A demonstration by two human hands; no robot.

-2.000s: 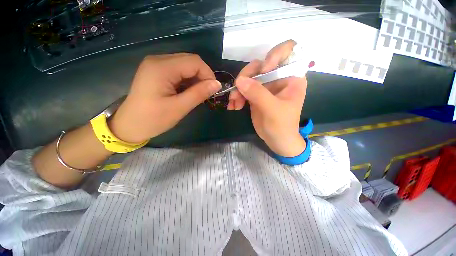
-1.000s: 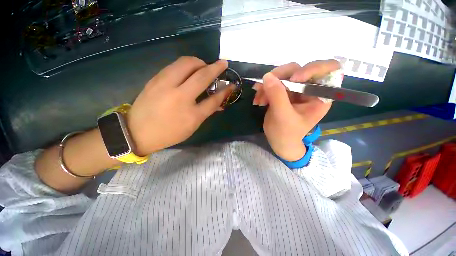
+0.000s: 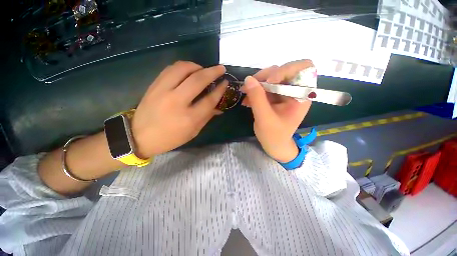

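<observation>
My left hand (image 3: 175, 107) holds a small round electronic unit (image 3: 230, 96) by its rim between thumb and fingers. The unit has a thin shiny ring and brown-gold insides, and my fingers cover its left part. My right hand (image 3: 280, 107) holds silver tweezers (image 3: 328, 95) with a red dot near the wide end. The tweezers' narrow end points left to the unit's upper right edge. Whether the tips hold anything is too small to tell. A pale wrap (image 3: 304, 78) is on a right-hand finger.
A clear tray (image 3: 65, 75) with gold and brown parts lies at the upper left on the green bench (image 3: 75, 107). White sheets (image 3: 280, 40) lie beyond my hands, and a sheet with grey squares (image 3: 416, 35) is at the upper right. Red bins (image 3: 420, 172) stand on the floor at right.
My left hand has turned from thumb-side pinching to back-up holding around the unit. The tweezers first swung out right and down, and now their narrow end is back close to the unit.
</observation>
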